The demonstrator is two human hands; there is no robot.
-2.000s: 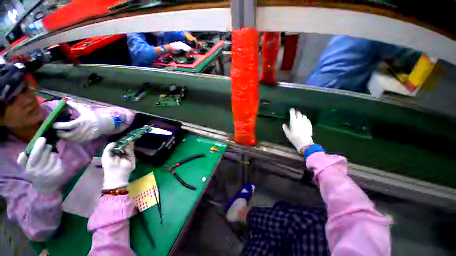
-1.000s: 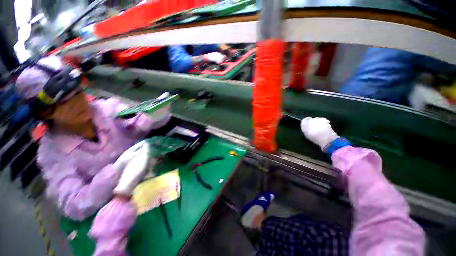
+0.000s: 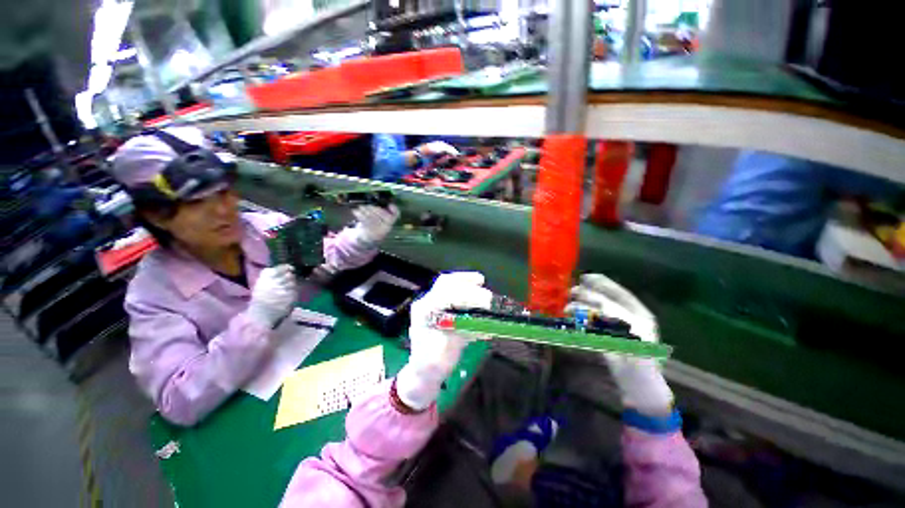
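A circuit board (image 3: 556, 334) is held in the air in front of me, nearly edge-on, with its green edge toward me and dark parts along its top. My left hand (image 3: 437, 332), in a white glove with a reddish band at the wrist, grips its left end. My right hand (image 3: 625, 342), in a white glove with a blue band at the cuff, holds it near its right end. Some fingers of both hands are hidden behind the board.
A person in pink (image 3: 198, 317) at the left holds boards. A green bench mat (image 3: 228, 456) bears a yellowish sheet (image 3: 332, 385), white paper (image 3: 288, 357) and black tray (image 3: 349, 288). A red-wrapped post (image 3: 558, 223) stands before the green conveyor (image 3: 774, 308).
My right hand has come back from the conveyor. Both hands now hold a board up in front of me. The view has turned, and the coworker has drawn back with boards in hand.
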